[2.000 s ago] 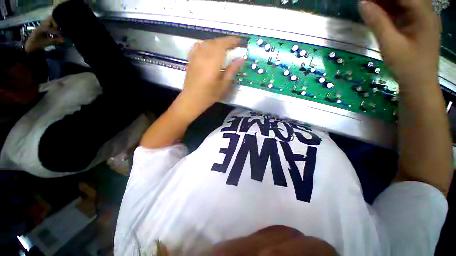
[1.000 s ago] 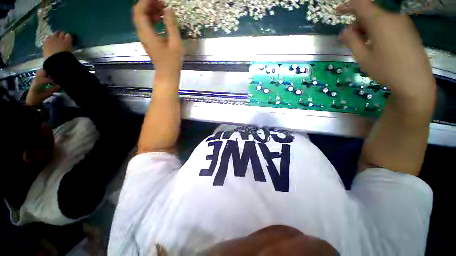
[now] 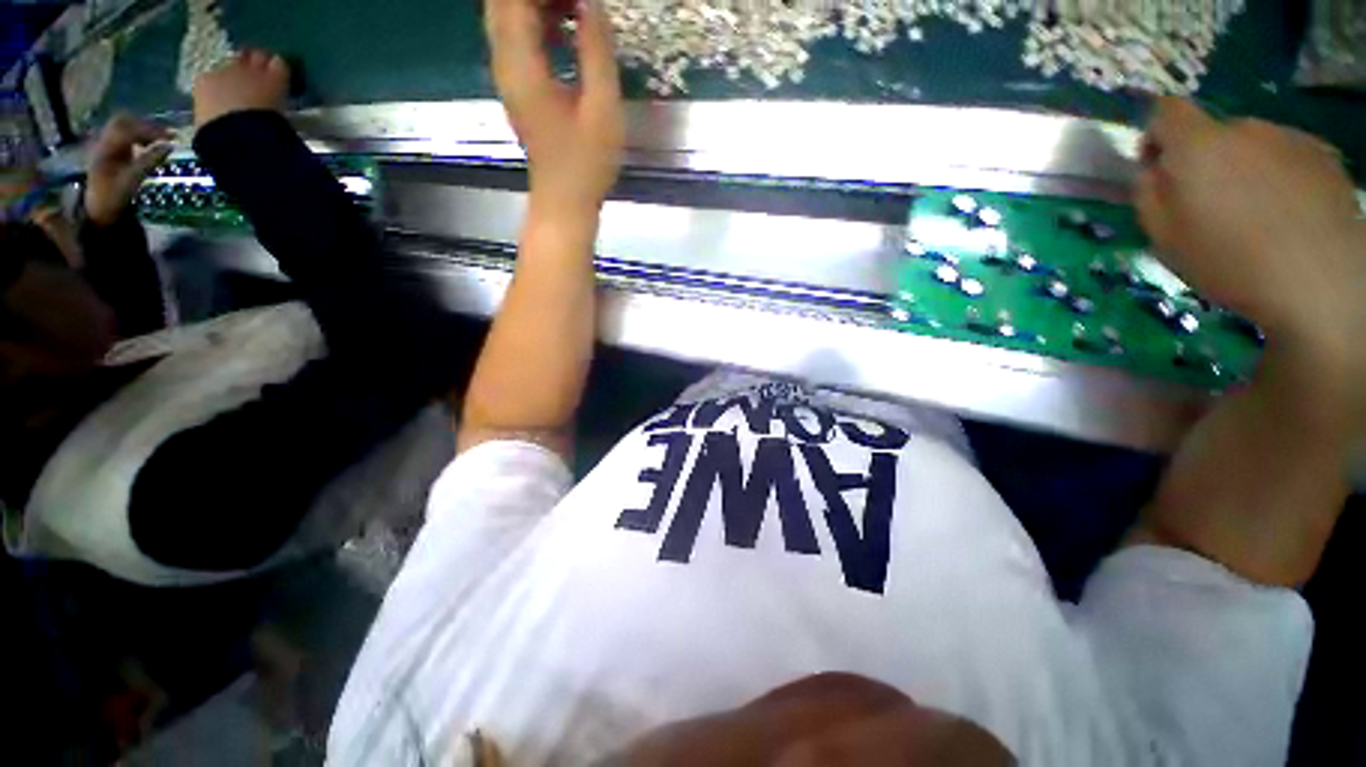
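Observation:
A green printed circuit board [image 3: 1034,277] lies in the conveyor rails, with several small bright-topped cylindrical components standing on it. My left hand [image 3: 562,98] is past the far rail at the left end of the component pile [image 3: 749,42]. Its fingers reach the top edge of the picture, and whether they hold a part cannot be seen. My right hand [image 3: 1243,195] is above the far rail and the right part of the board, fingers bent together and blurred. What is between its fingertips is hidden, and it covers the board's far right corner.
Metal rails [image 3: 704,322] run across the view, with a track gap left of the board. Another pale pile [image 3: 1131,45] lies on the dark green worktop [image 3: 375,53]. A neighbouring person in dark sleeves [image 3: 285,195] sits at left, arms over the line by another board [image 3: 195,199].
My left hand went from the board's left end to the pile. My right hand moved from the pile back toward the rail and board. The view shifted, and the board now appears further right.

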